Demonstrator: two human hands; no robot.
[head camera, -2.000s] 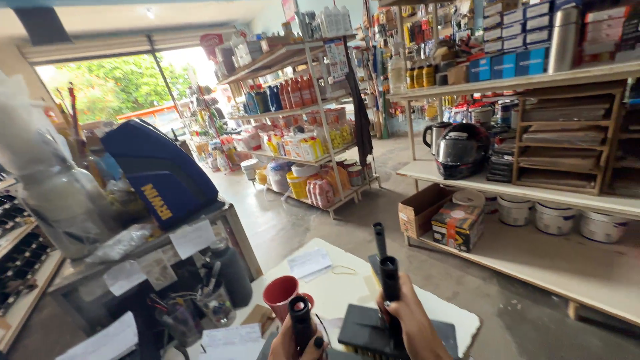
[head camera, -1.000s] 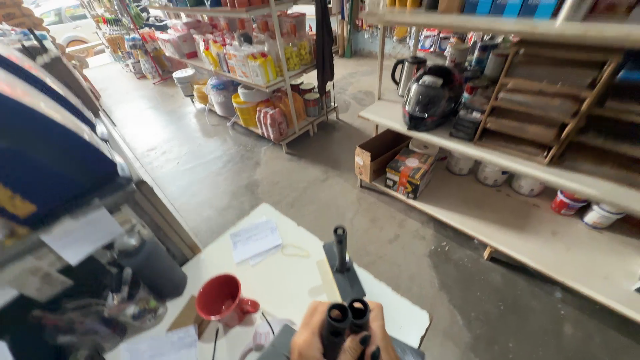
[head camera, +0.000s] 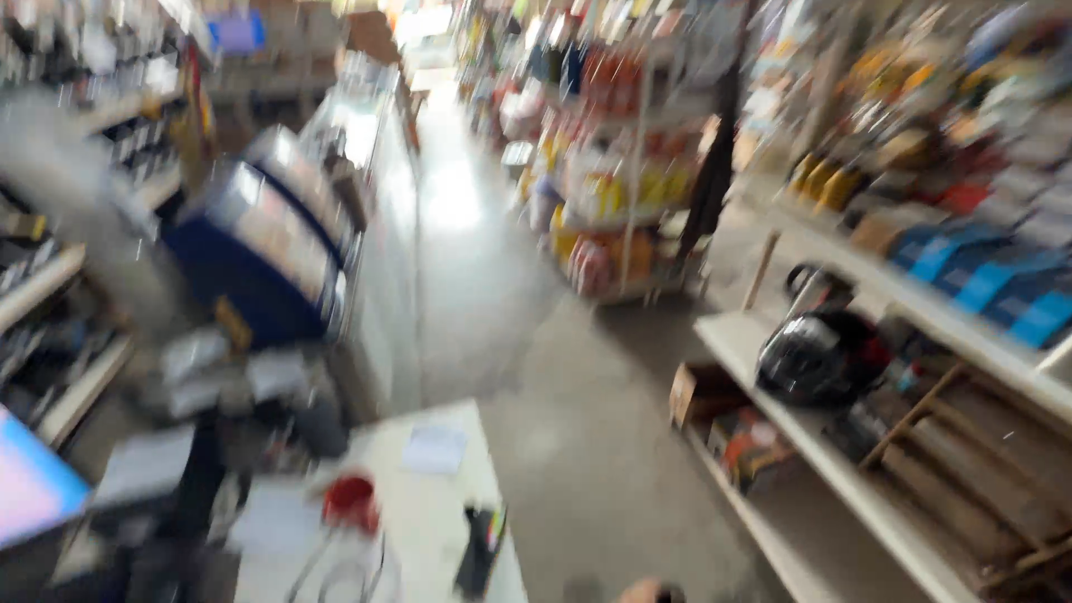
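Note:
Part of one of my hands (head camera: 641, 591) shows at the bottom edge, beside the small dark end of an object (head camera: 671, 594). Which hand it is, and its grip, cannot be told; the rest of both hands is out of view. To the left, the white table (head camera: 435, 519) carries a black item with a coloured patch (head camera: 479, 548), a red mug (head camera: 351, 502), a sheet of paper (head camera: 434, 449) and thin cables. The view is heavily blurred.
Right of the grey floor (head camera: 544, 435) stands a shelf (head camera: 796, 427) with a black helmet (head camera: 816, 356) and open boxes below. A blue display case (head camera: 251, 251) is at left, a goods rack (head camera: 624, 193) farther back. A lit screen (head camera: 29, 486) stands at lower left.
Both hands were in view holding black tubular parts; now only a bit of one shows at the bottom edge. The view has swung strongly.

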